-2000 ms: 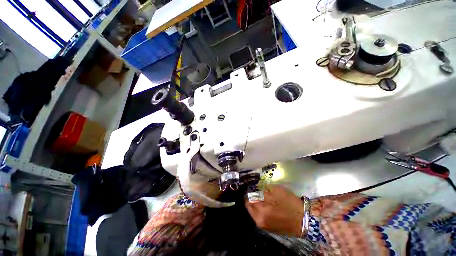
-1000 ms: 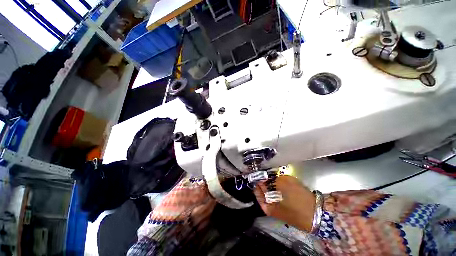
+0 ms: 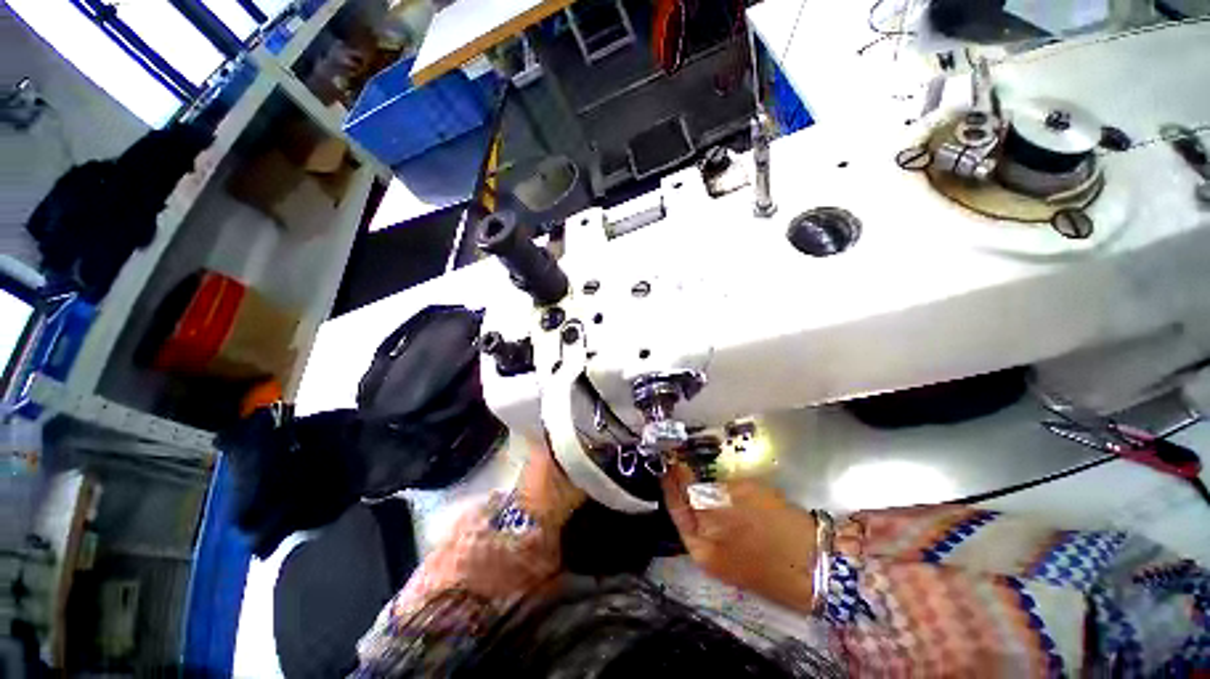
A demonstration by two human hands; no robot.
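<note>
A black workpiece lies under the head end of the white sewing machine, between my two hands. My right hand is at its right side, fingertips on the black fabric close to the needle area and the bright lamp spot. My left hand is at its left side, partly hidden behind the curved white guard. The needle and presser foot are hidden by the machine head. Dark hair covers the lower edge of the view and part of the workpiece.
Puffy black sewn pieces and a flat black pad lie left of the machine. Red and black snips lie under the arm at right. A blue bin stands behind. Shelves with boxes are at left.
The view has shifted a little. My hands remain at the black workpiece near the needle area; my left hand shows more beside the white guard, and less black fabric shows below the hands.
</note>
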